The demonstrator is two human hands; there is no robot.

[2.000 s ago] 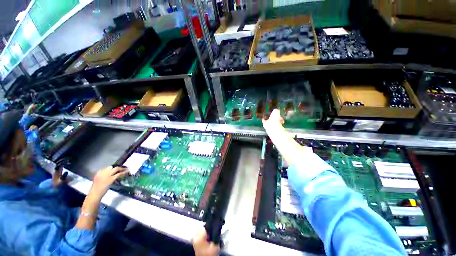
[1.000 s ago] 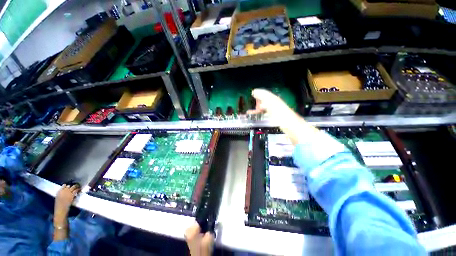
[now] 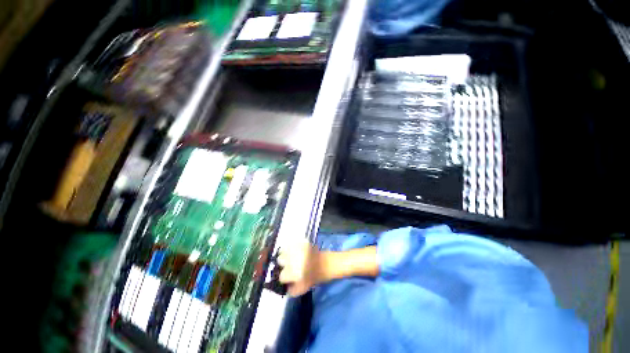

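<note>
The frame is blurred and turned sideways. A green circuit board [image 3: 235,234] in a dark frame lies on the conveyor at the lower left. It bears pale blocks [image 3: 200,174], blue parts [image 3: 204,281] beside brown ones, and ribbed white blocks [image 3: 185,320]. My right hand [image 3: 298,267], in a blue sleeve, is at the board frame's near edge with curled fingers. Whether it holds something is too blurred to tell. My left hand is not in view.
A long silver rail [image 3: 325,131] runs beside the boards. Another board [image 3: 276,52] lies farther along. A black tote [image 3: 435,219] holds clear trays [image 3: 401,120] and white parts [image 3: 487,145]. A cardboard box [image 3: 103,165] sits on the left shelf. Another person's blue clothing [image 3: 404,15] shows at the top.
The view has swung right and tilted. My right arm has left the shelf, and its hand is now at the board's near edge. My left hand has left the view. The tote now shows.
</note>
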